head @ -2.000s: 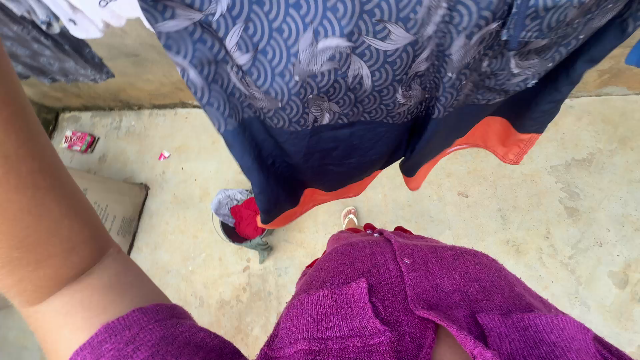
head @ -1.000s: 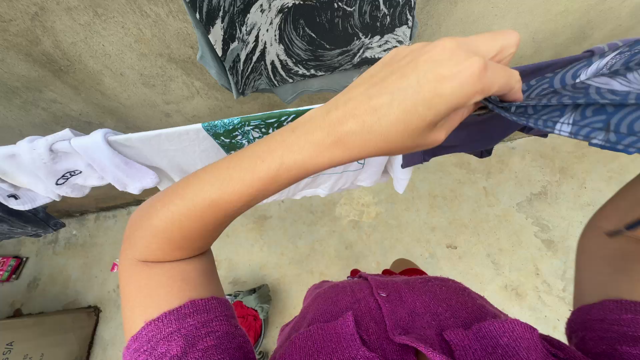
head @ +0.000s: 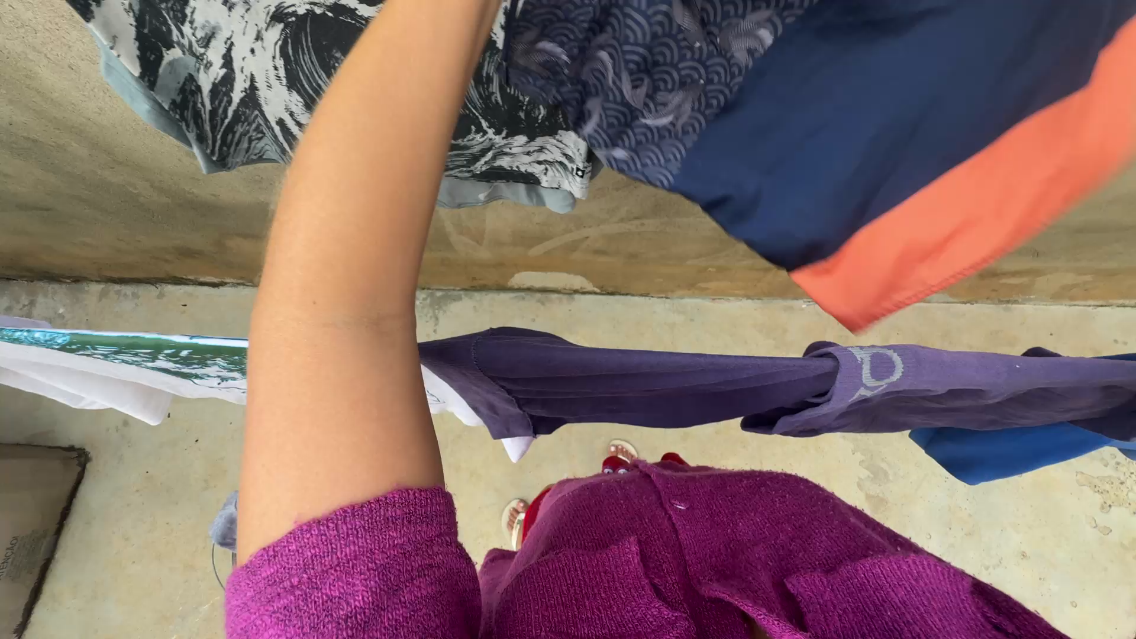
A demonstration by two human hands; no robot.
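Note:
My left forearm rises from the purple sleeve and runs out of the top of the view; my left hand is beyond the edge. My right hand is also out of view. At the upper right hang patterned shorts (head: 657,98) with a navy panel and an orange hem, their upper part cut off by the top edge. Behind my arm hangs a black and white wave-print garment (head: 222,89). Below, a dark purple garment (head: 639,382) lies over a line, beside a white garment with a green print (head: 160,364).
A concrete wall (head: 106,213) stands behind the clothes. At the lower left is a cardboard box (head: 35,524), with part of a grey cloth (head: 224,522) near it on the floor. A blue garment (head: 994,453) hangs at the right, under the purple one.
My left hand, seen gripping the patterned shorts near the line one second ago, has moved up out of view. The shorts now hang farther up, against the wall. The view has shifted.

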